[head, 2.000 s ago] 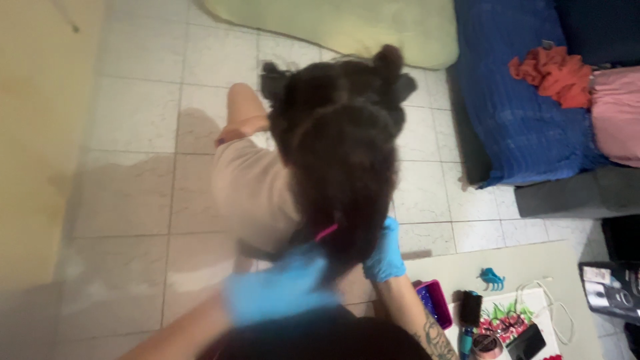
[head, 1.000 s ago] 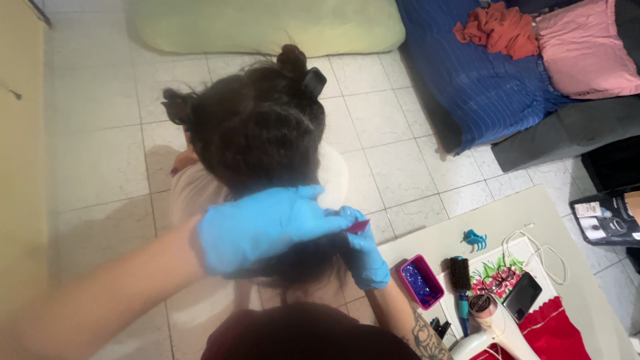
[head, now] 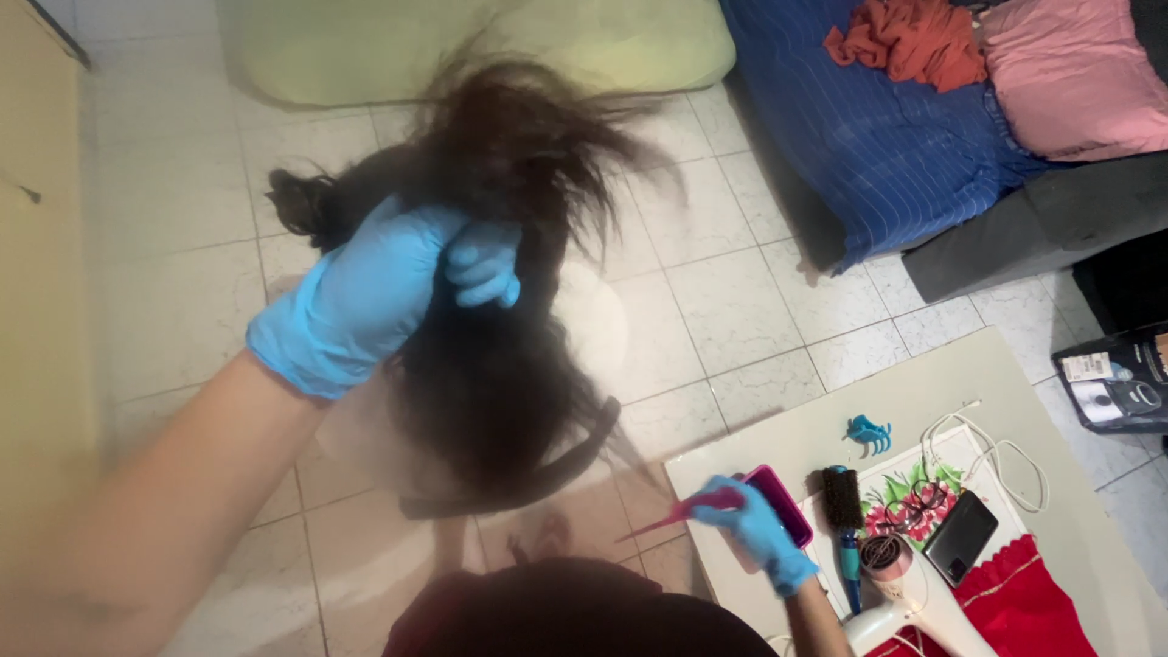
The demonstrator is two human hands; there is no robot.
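Note:
A seated person's long dark hair (head: 484, 392) fills the middle of the view, with a small bun (head: 306, 203) at the left of the head. My left hand (head: 392, 274), in a blue glove, is closed around a gathered section of this hair, whose loose ends spread above the fist. At the lower right, my right hand (head: 756, 527), also gloved in blue, holds a magenta tint brush with a pointed tail (head: 680, 513). The hand is at a magenta plastic tub (head: 777, 500) on the table; the brush's bristle end is hidden.
The pale table (head: 776, 438) also bears a teal claw clip (head: 868, 435), round hairbrush (head: 844, 529), hair dryer (head: 912, 593), smartphone (head: 961, 538), eyeglasses (head: 915, 507), white cable (head: 1020, 447) and red cloth (head: 1031, 602). A blue-covered sofa (head: 821, 137) stands beyond, near a green cushion (head: 474, 46).
Both hands were together at the hair a second ago. My right hand has moved down and right to the tub with the brush, while my left hand has lifted a section of hair.

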